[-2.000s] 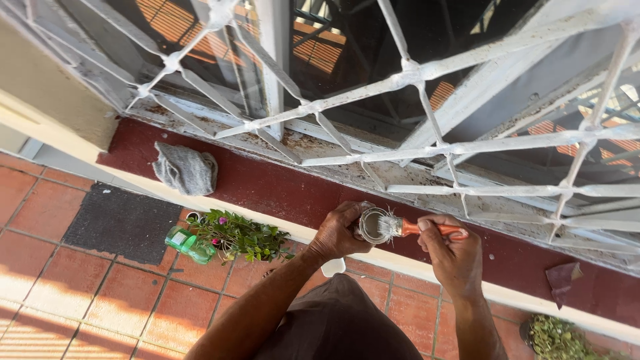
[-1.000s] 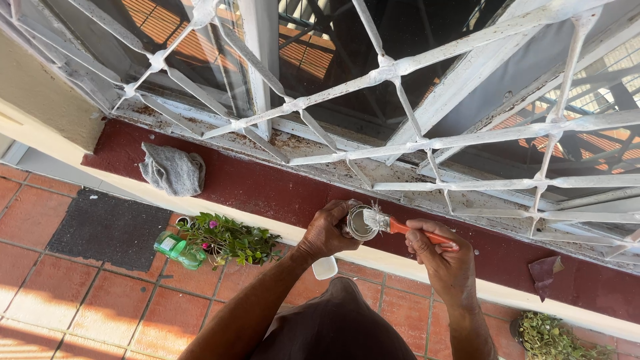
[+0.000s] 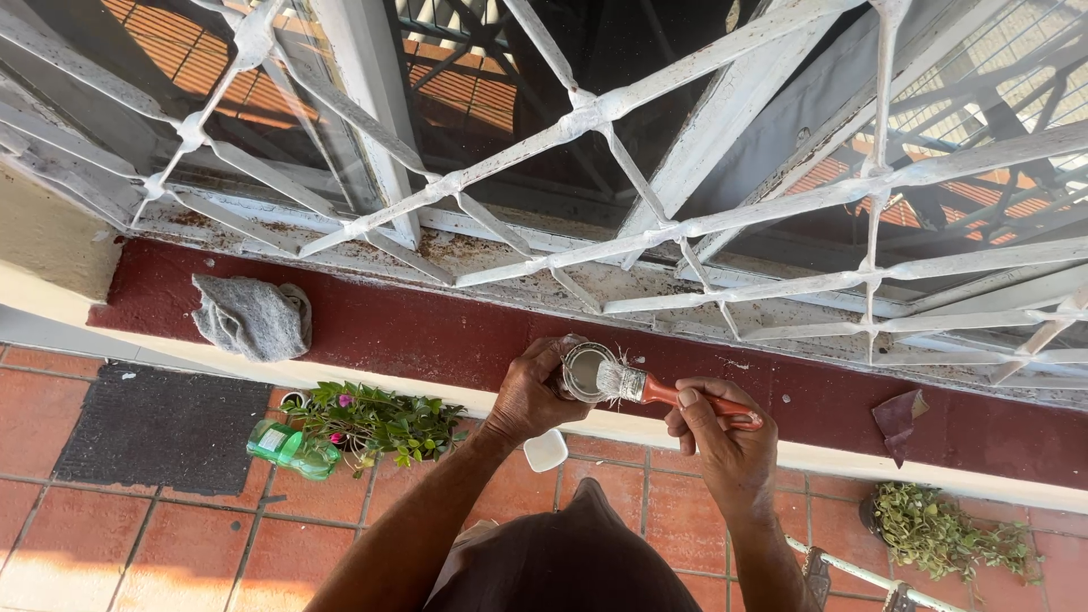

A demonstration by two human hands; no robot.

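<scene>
My left hand [image 3: 537, 393] grips a small open paint can [image 3: 585, 371] above the dark red window ledge [image 3: 425, 331]. Pale grey paint shows inside it. The red handle of a paintbrush [image 3: 654, 388] is pinched between the fingers of my right hand [image 3: 727, 433]. Its whitish, splayed bristles lie over the can's right rim. Just beyond both hands runs a white-painted metal window grille [image 3: 595, 110], with rust and flaking paint on the frame behind it. Toward the left end of the ledge lies a crumpled grey cloth [image 3: 253, 319].
A folded piece of sandpaper [image 3: 899, 422] rests at the ledge's right. Below on the terracotta tiles are a green plastic bottle [image 3: 293, 449], a flowering potted plant [image 3: 382, 421], a dark mat [image 3: 161, 429], a white container [image 3: 546, 450], another plant [image 3: 943, 527] and part of a ladder [image 3: 858, 574].
The brush, across the can's opening two seconds ago, now has its bristles at the right rim. Both hands keep their holds. The view has shifted slightly.
</scene>
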